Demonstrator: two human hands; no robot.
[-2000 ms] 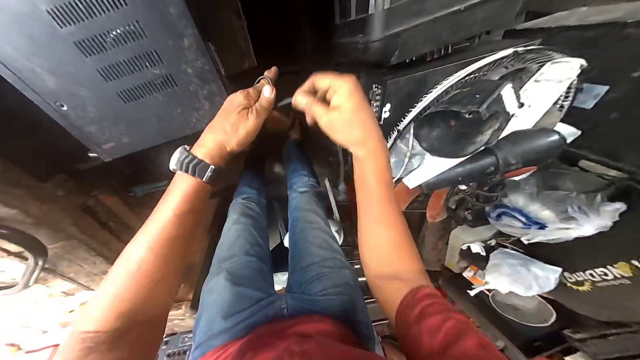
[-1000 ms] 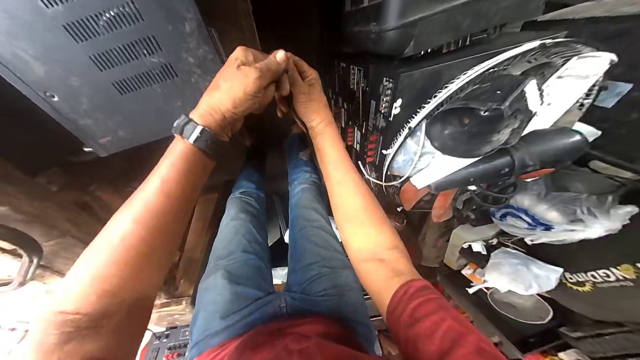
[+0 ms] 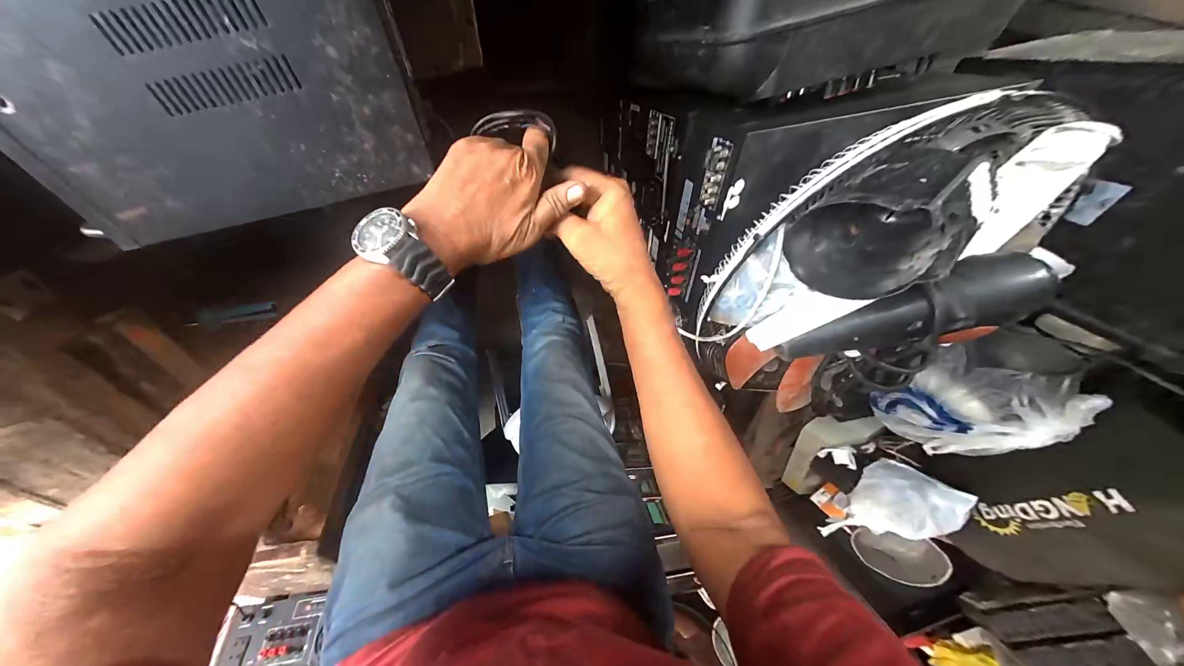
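My left hand [image 3: 490, 199], with a black wristwatch [image 3: 400, 250] on the wrist, is closed around part of a coiled dark cable [image 3: 514, 118], whose loop rises above the fingers. Touching it from the right is my right hand [image 3: 601, 222], thumb and fingers pinched together beside the left hand's fingers. Whatever lies between the right fingertips is hidden. Both hands are above my knees, between a grey vented metal cabinet and black audio equipment.
The grey metal cabinet [image 3: 213, 111] stands at upper left. At right, a fan guard [image 3: 832, 176] and a black hair dryer [image 3: 925, 310] lie against black equipment [image 3: 689, 194] with red terminals. Below them are plastic bags [image 3: 990, 407] and a round speaker-like part [image 3: 902, 557]. A mixer panel [image 3: 277, 634] is at lower left.
The hands were apart two seconds ago and now touch. The left hand has turned to show its back and the watch face. A cable loop now shows above it.
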